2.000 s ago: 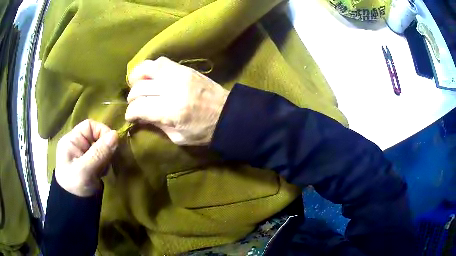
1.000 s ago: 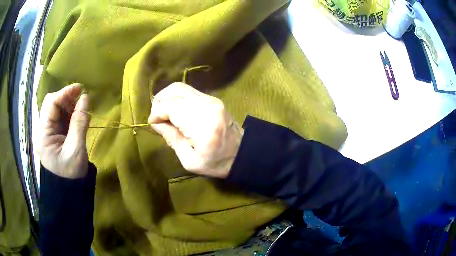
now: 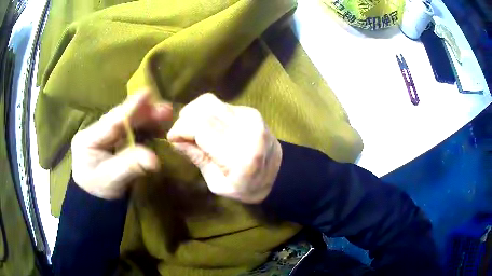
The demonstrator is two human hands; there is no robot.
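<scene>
A mustard-olive coat [image 3: 302, 108] lies in folds over the table and lap. My left hand [image 3: 110, 153] is over its left middle, blurred, with thumb and fingers spread. A yellow-olive sewing thread [image 3: 129, 129] is looped across these fingers. My right hand [image 3: 229, 145] is just to the right, its thumb and fingertips pinched together at the thread's other part, which shows only faintly between the hands. The hands are close together, above the cloth. No needle can be made out. The stitched spot is hidden behind the hands.
Dark red thread snips [image 3: 408, 80] lie on the white tabletop [image 3: 372, 91] at the right. Beyond them are a black smartphone [image 3: 438, 58], a white cup or bottle [image 3: 416, 19] and a yellow plastic bag [image 3: 372, 11]. Other olive cloth [image 3: 13, 215] hangs at the far left. Blue floor shows lower right.
My left hand has moved right, close to my right hand, and its fingers have spread with thread across them. The thread is no longer stretched between widely parted hands. The view has shifted slightly.
</scene>
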